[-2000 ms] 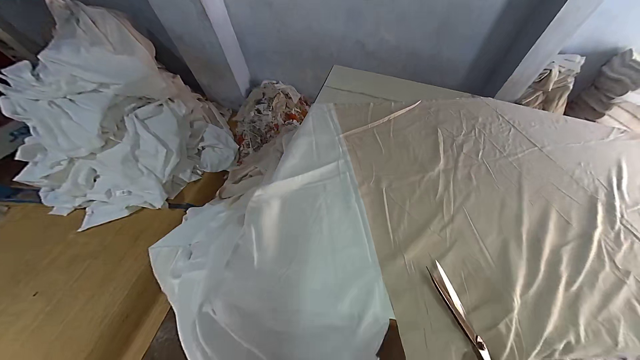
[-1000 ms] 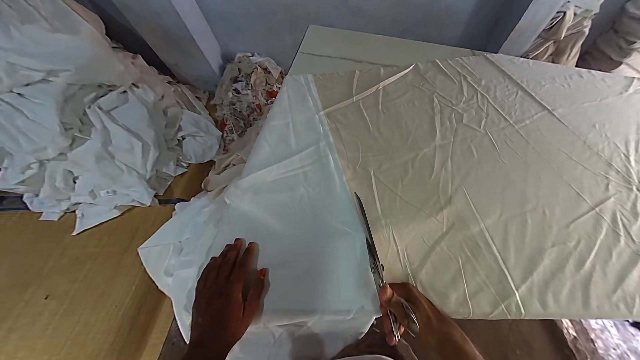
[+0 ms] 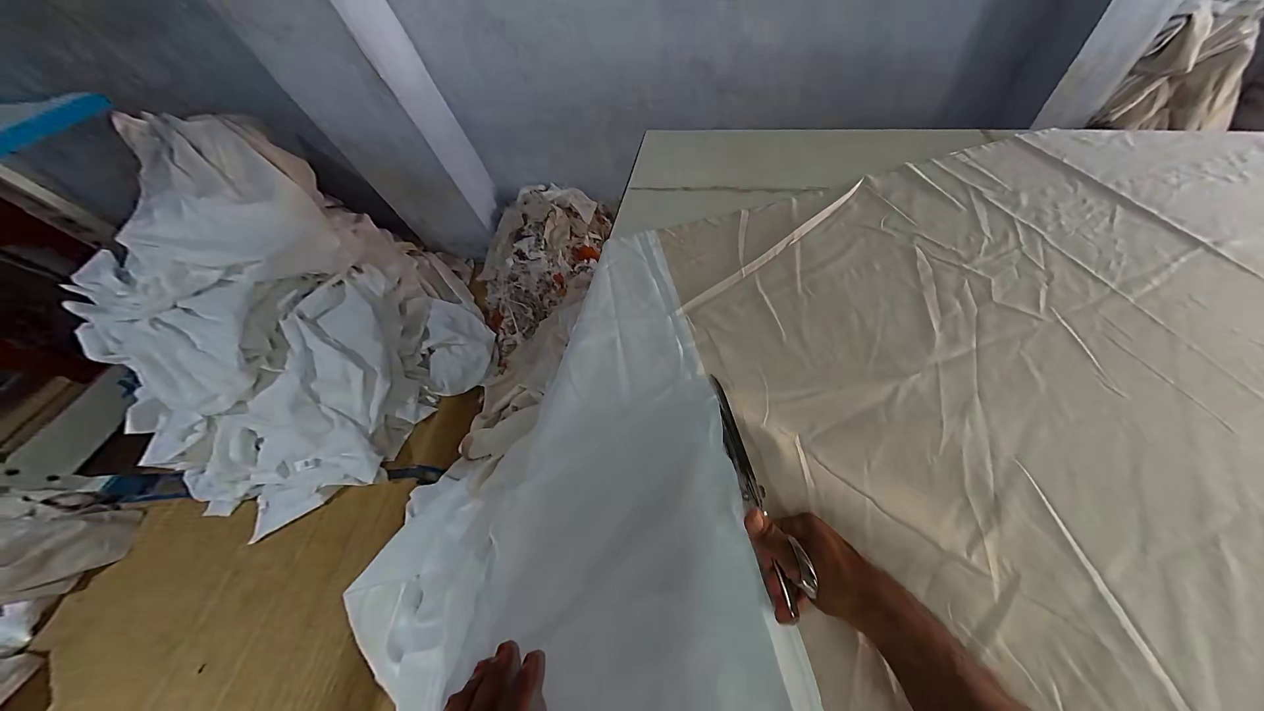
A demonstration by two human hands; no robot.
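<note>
My right hand point(image 3: 805, 568) grips the handles of metal fabric scissors point(image 3: 739, 449). Their blades lie along the line where a white cloth point(image 3: 632, 474) meets a beige cloth point(image 3: 889, 375); the blades look nearly closed, and whether cloth is between them cannot be told. At the bottom edge my left hand point(image 3: 502, 679) rests on the white cloth with nothing seen in it; only its fingers show. The beige cloth is wrinkled and spreads over the table to the right, while the white one hangs over the table's left side.
A light tabletop point(image 3: 731, 163) shows behind the beige cloth. To the left, a heap of white cloth pieces point(image 3: 286, 336) stands by a wooden surface point(image 3: 217, 612). Between heap and table sits a bag of scraps point(image 3: 543, 257). Beige cloth bundles point(image 3: 1185, 69) are at the back right.
Two seconds ago the scissors lay on the beige cloth with no hand in view; one second ago my right hand held them. They are now farther up along the line between the cloths.
</note>
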